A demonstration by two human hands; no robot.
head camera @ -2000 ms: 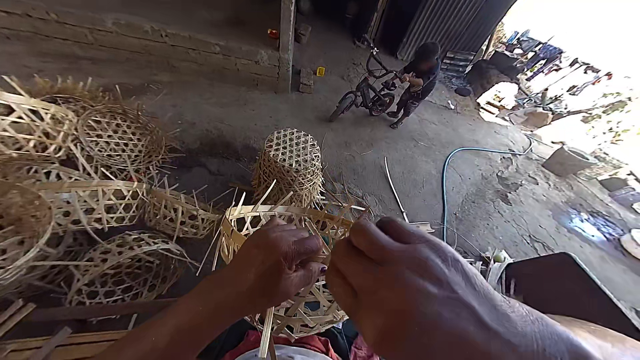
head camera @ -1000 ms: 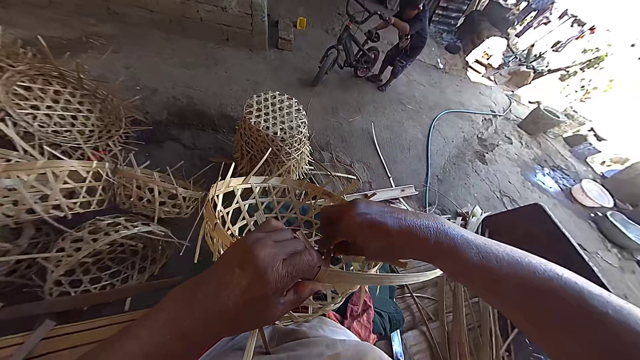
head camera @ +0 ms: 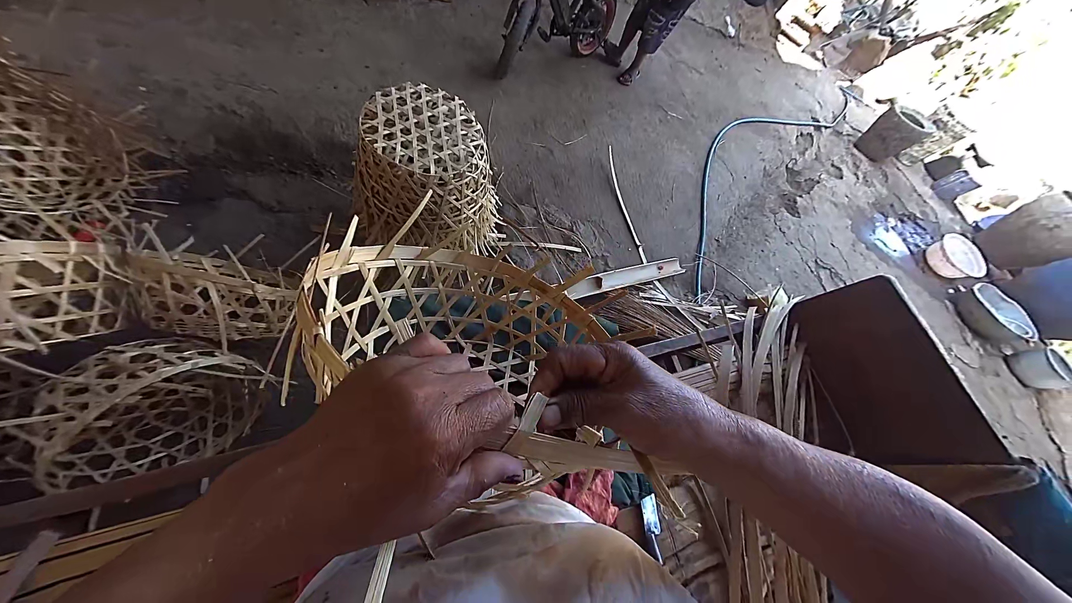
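Note:
An open-weave bamboo basket (head camera: 456,289) rests at my lap, its mouth facing up and loose strip ends poking out around the rim. My left hand (head camera: 427,427) grips the near rim, thumb pressed on a flat bamboo strip (head camera: 578,453) that runs along it to the right. Just right of it, my right hand (head camera: 599,389) pinches the short upright end of a bamboo strip (head camera: 531,414) between thumb and forefinger. The part of the rim under my left hand is hidden.
Beyond stands a stack of upturned baskets (head camera: 427,167); several woven baskets (head camera: 142,410) lie left. Split bamboo strips (head camera: 783,368) and a dark board (head camera: 892,377) are at right. A blue hose (head camera: 708,176) crosses the ground. A person (head camera: 649,29) stands beside a bicycle (head camera: 553,25).
My right hand has moved from inside the basket near the rim to the strip end beside my left thumb. My left hand stays at the near rim. The view has tilted downward.

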